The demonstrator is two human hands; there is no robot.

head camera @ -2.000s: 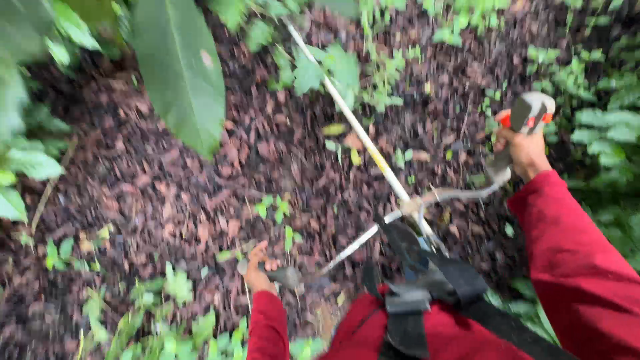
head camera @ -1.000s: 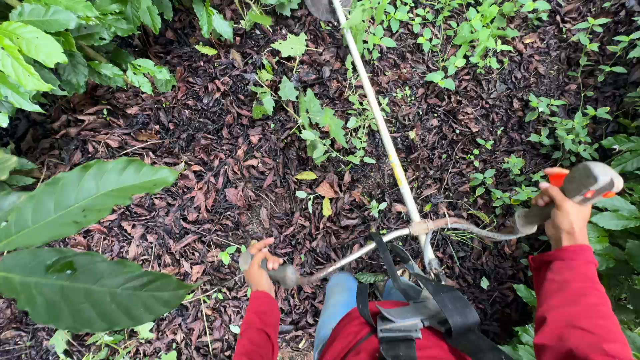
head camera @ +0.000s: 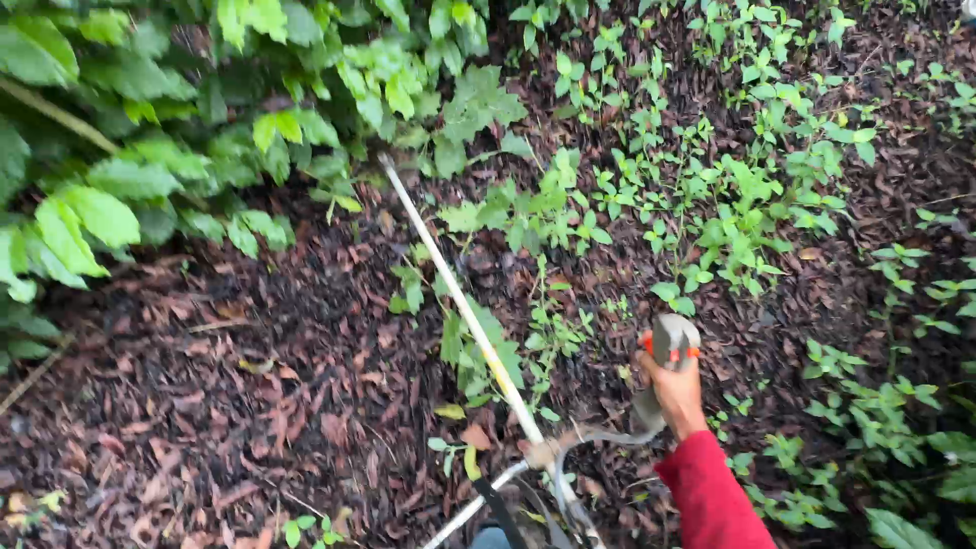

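Note:
My right hand [head camera: 677,385], below a red sleeve, is closed around the grey control grip [head camera: 674,343] of a brush cutter, which has orange parts. The grip sits on the right end of the curved handlebar [head camera: 610,436]. That bar crosses the long white shaft [head camera: 465,309] at a clamp [head camera: 543,454]. The shaft runs up and left, and its far end lies beside broad leaves, where the cutting head cannot be made out. My left hand is out of view, as is the left end of the handlebar. A dark harness strap [head camera: 499,512] hangs near the clamp.
Dense leafy shrubs [head camera: 152,137] fill the upper left. Low green weeds [head camera: 732,206] grow at the upper right and along the right side. Brown leaf litter [head camera: 252,396] covers the ground at left. A thin stick [head camera: 34,377] lies at the left edge.
The shaft's far end has swung left towards the shrubs, and my right hand with the grip is further left in view. My left hand has gone out of view. The view has shifted.

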